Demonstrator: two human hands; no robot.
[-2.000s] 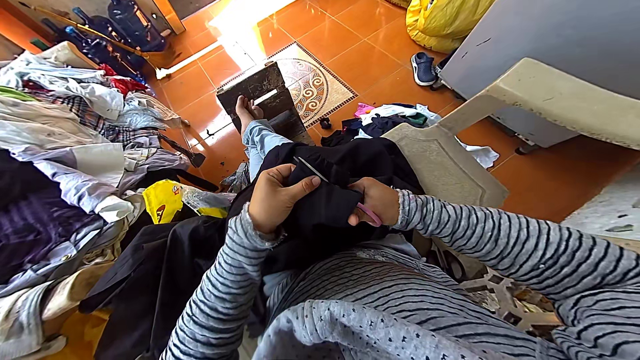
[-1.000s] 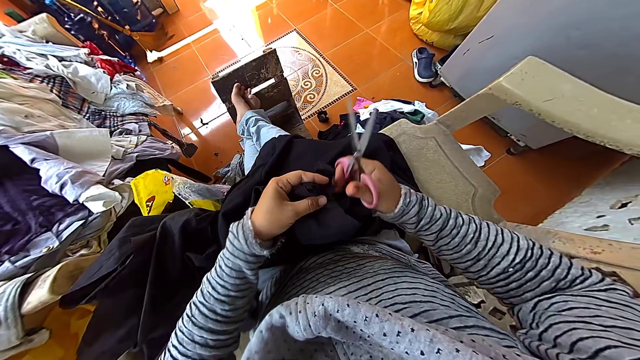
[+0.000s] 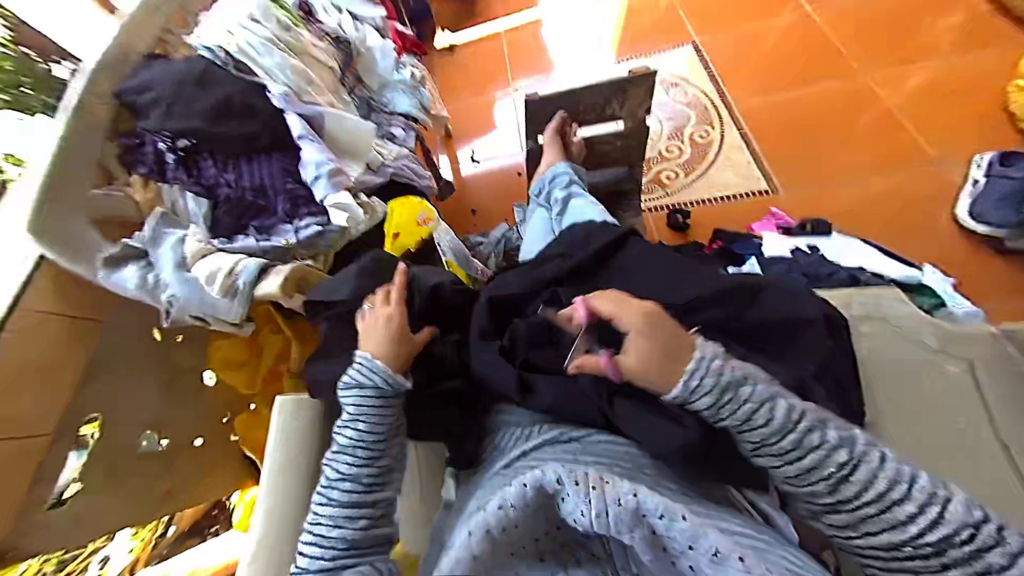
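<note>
Black cloth (image 3: 664, 296) lies across my lap and spreads to both sides. My right hand (image 3: 640, 336) holds a pair of scissors (image 3: 582, 342) with pink handles, finger and thumb in the loops, which are apart; the blades point left over the cloth and are partly blurred. Further left, my left hand (image 3: 390, 324) rests on the black cloth with its fingers spread. Whether it pinches any fabric does not show.
Piled clothes (image 3: 320, 96) cover a seat at the left, with a yellow plastic bag (image 3: 410, 224) beside them. My foot rests on a dark board (image 3: 592, 104) ahead. More clothes (image 3: 840, 256) lie on the tiled floor at right, near a shoe (image 3: 992, 196). A plastic chair (image 3: 904, 376) is at right.
My left hand has moved left, away from the right hand, and its fingers have spread. The scissors, pointing up and away a second ago, now point left over the cloth. The view has swung left.
</note>
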